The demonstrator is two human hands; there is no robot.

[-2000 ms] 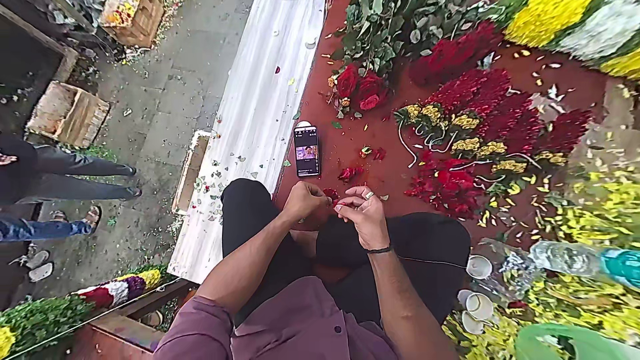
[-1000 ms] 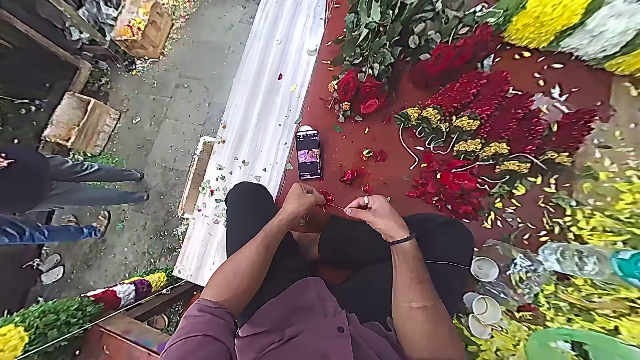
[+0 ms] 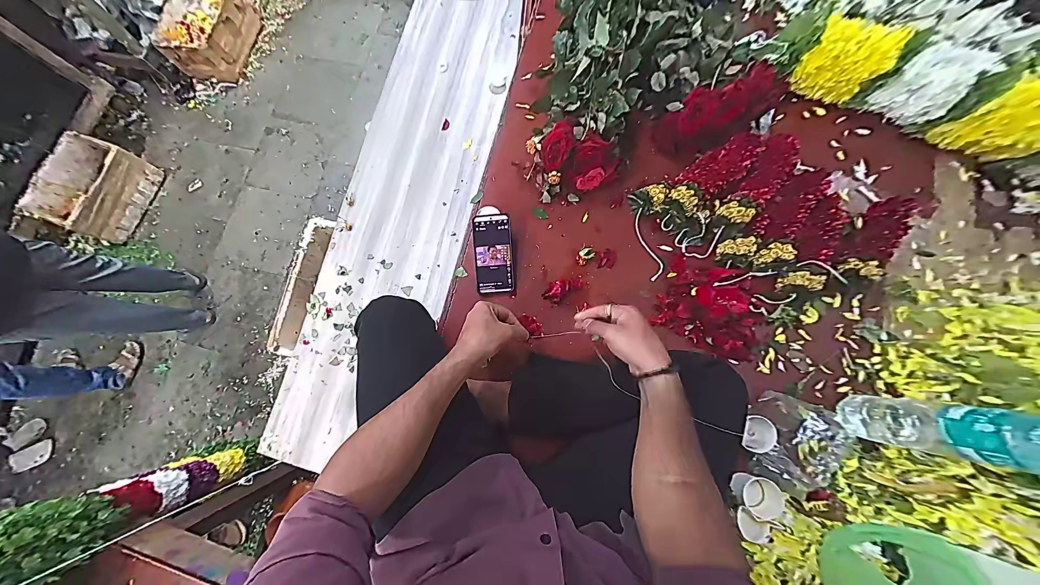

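Note:
Between my two hands a thin thread (image 3: 559, 334) is stretched, and its tail runs down across my right leg to the side. My left hand (image 3: 492, 331) pinches a small red flower (image 3: 530, 324) at the thread's left end. My right hand (image 3: 624, 335), with a ring on a finger, grips the thread at the other end; a small red bit shows at its fingertips. Red petals (image 3: 562, 289) and a small rosebud (image 3: 585, 256) lie on the red surface just beyond the hands. A smartphone (image 3: 493, 253) with a lit screen lies beyond my left hand.
Red garlands with yellow flowers (image 3: 735, 211), loose red petals (image 3: 707, 309) and red roses (image 3: 591, 154) lie ahead and right. Paper cups (image 3: 764, 497), a plastic bottle (image 3: 934, 426) and yellow petals are at right. A white board (image 3: 422, 146) runs along the left; people stand beyond it.
My hands have moved apart since two seconds ago, when they were close together. The thread now shows stretched between them.

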